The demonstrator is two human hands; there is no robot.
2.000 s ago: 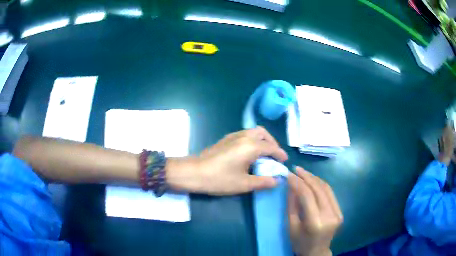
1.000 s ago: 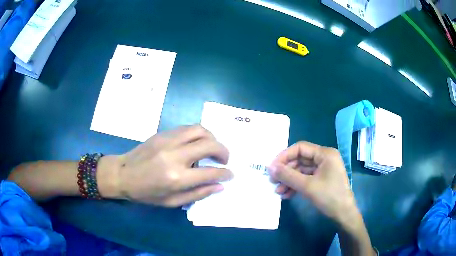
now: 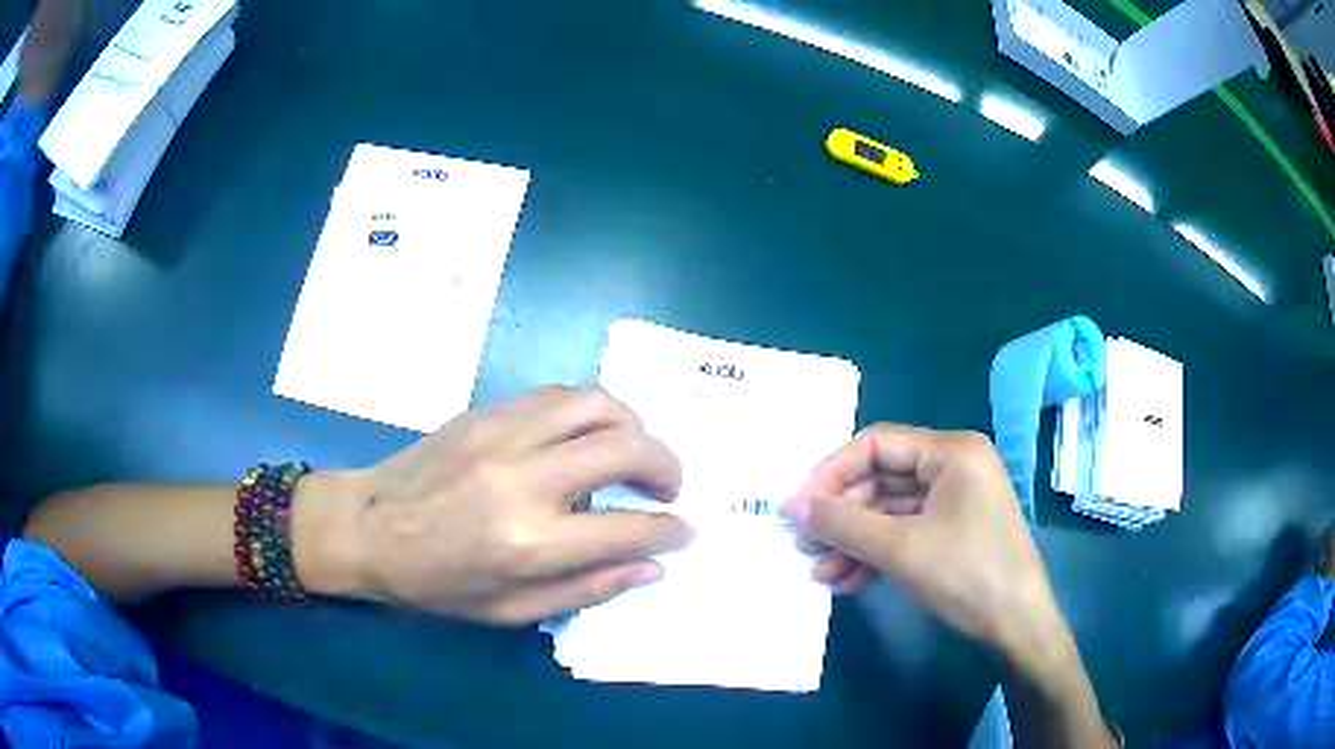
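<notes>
A pile of white card sleeves (image 3: 703, 629) with a small black heading lies in front of me. My left hand (image 3: 549, 505) rests on its left side, fingers apart and pressing the top sleeve. My right hand (image 3: 893, 512) pinches a small barcode label (image 3: 754, 508) at thumb and fingertip, over or touching the top sleeve; I cannot tell whether it is stuck down. The light blue label roll (image 3: 1081, 356) stands at the right, its ribbon partly hidden behind my right hand.
A stack of insert cards (image 3: 1142, 432) stands beside the roll. A labelled sleeve (image 3: 403, 293) lies at left. A thick white pile (image 3: 139, 95) is at far left. A yellow device (image 3: 873, 155) and an open white box (image 3: 1091, 66) lie at the far side. Blue sleeves of people show at both edges.
Since two seconds ago, both hands have left the label ribbon and come over the sleeve pile, a label now in my right fingertips. The view has shifted. In the last second the hands barely moved.
</notes>
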